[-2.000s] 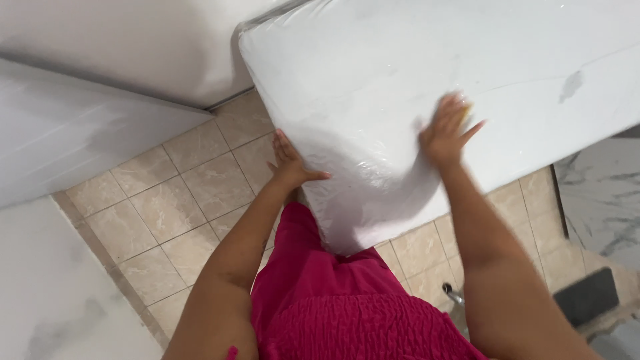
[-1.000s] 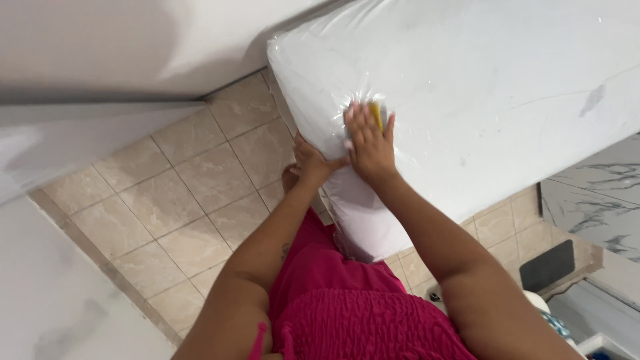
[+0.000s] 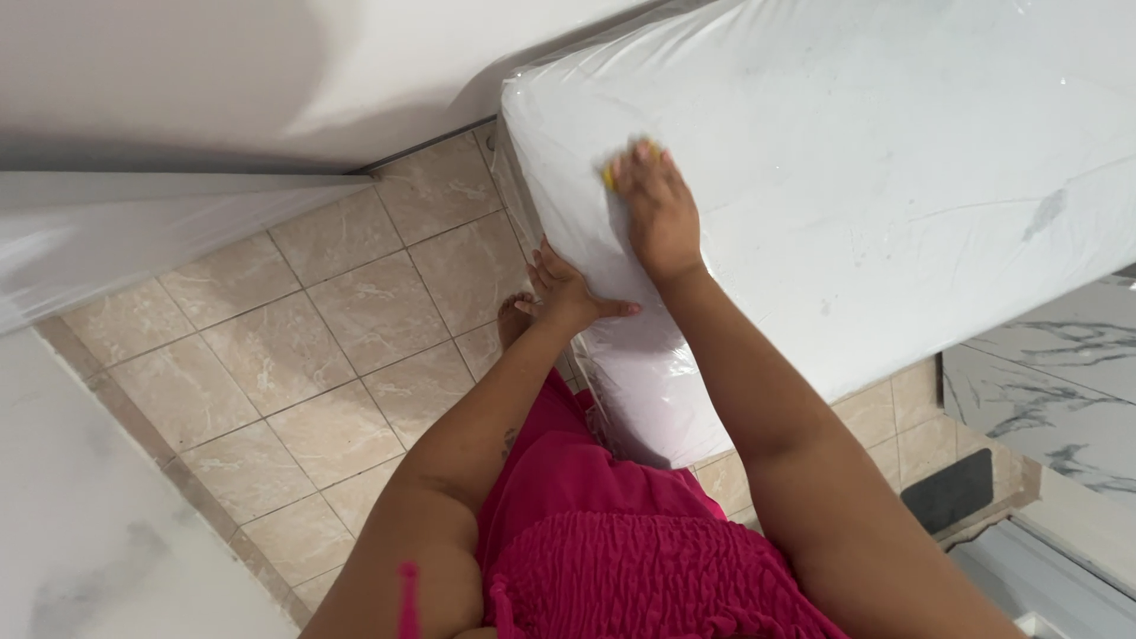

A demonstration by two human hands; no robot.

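A white mattress (image 3: 852, 204) wrapped in clear plastic film slants across the upper right of the head view. My right hand (image 3: 655, 204) lies flat on its top near the far left corner, pressing a yellow sponge or cloth (image 3: 610, 176) that is mostly hidden under the fingers. At the mattress's near left edge rests my left hand (image 3: 572, 297), fingers spread over the side and thumb on top, holding nothing. The plastic is wrinkled and shiny beside both hands. Grey smudges mark the film farther right.
Beige floor tiles (image 3: 311, 328) lie to the left, where my bare foot (image 3: 515, 319) stands beside the mattress. A pale wall (image 3: 222, 71) rises behind, with a white panel (image 3: 133, 231) at the left. Marble-patterned panels (image 3: 1047, 364) and a dark grey mat (image 3: 950, 491) are at the right.
My right hand has moved leftward over the mattress from its middle, then away from my left hand toward the far left corner. My left hand stays at the edge.
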